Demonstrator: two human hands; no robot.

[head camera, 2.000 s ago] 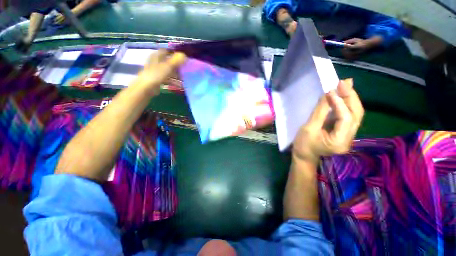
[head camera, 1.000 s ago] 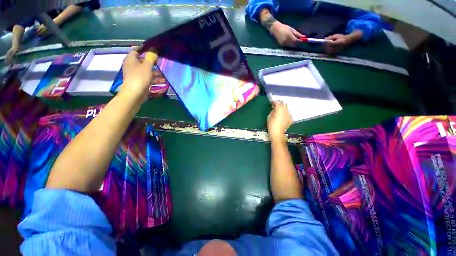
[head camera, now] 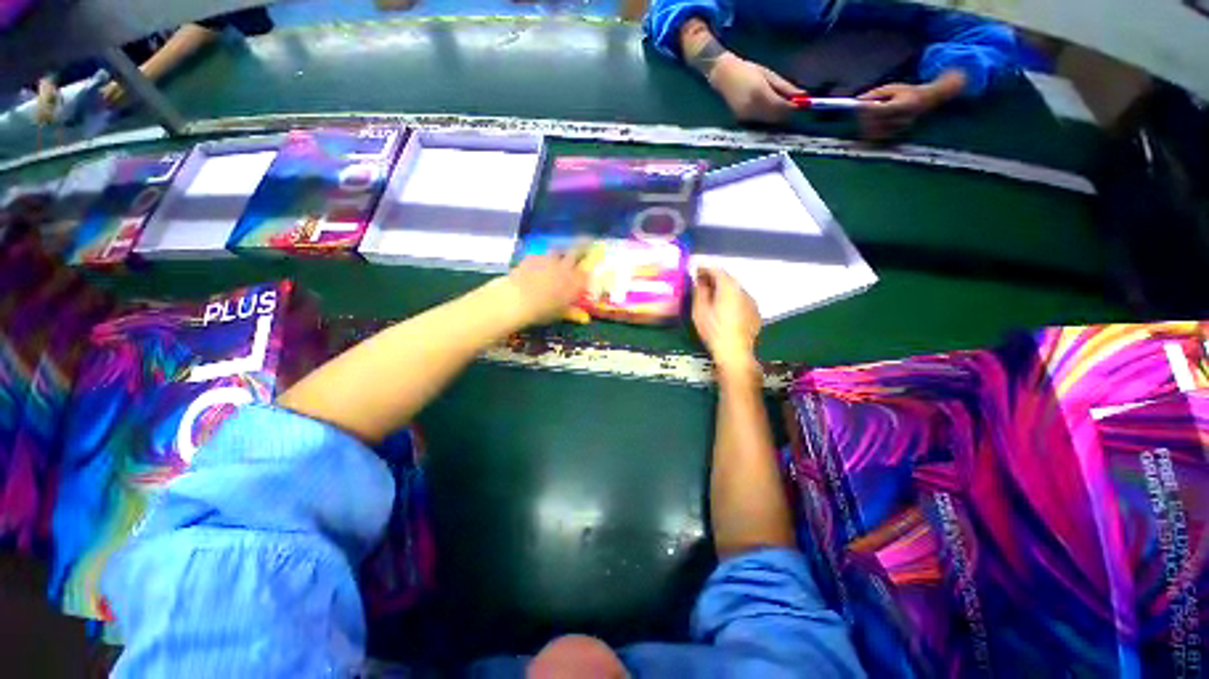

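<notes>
The printed box lid [head camera: 617, 199] lies face up on the green conveyor, its dark feather artwork and large lettering showing. My left hand [head camera: 554, 285] holds its near left corner; a yellow cover shows on a finger. A white box base [head camera: 782, 239] lies open side up just right of the lid, turned at an angle, its left part beside or under the lid's edge. My right hand [head camera: 727, 316] is at the gap between the lid's near right corner and the base; whether its fingers grip either is hidden.
White bases [head camera: 458, 199] and printed lids [head camera: 325, 192] alternate leftward along the conveyor. A chipped side rail [head camera: 636, 361] runs along its near edge. Printed box stacks stand at left [head camera: 172, 411] and right [head camera: 981, 491]. A person's hands [head camera: 762, 93] opposite hold a red-and-white pen-like item [head camera: 835, 102].
My left hand has brought the raised, tilted lid down onto the conveyor beside the base. The row of lids and bases has shifted right. My right hand has barely moved.
</notes>
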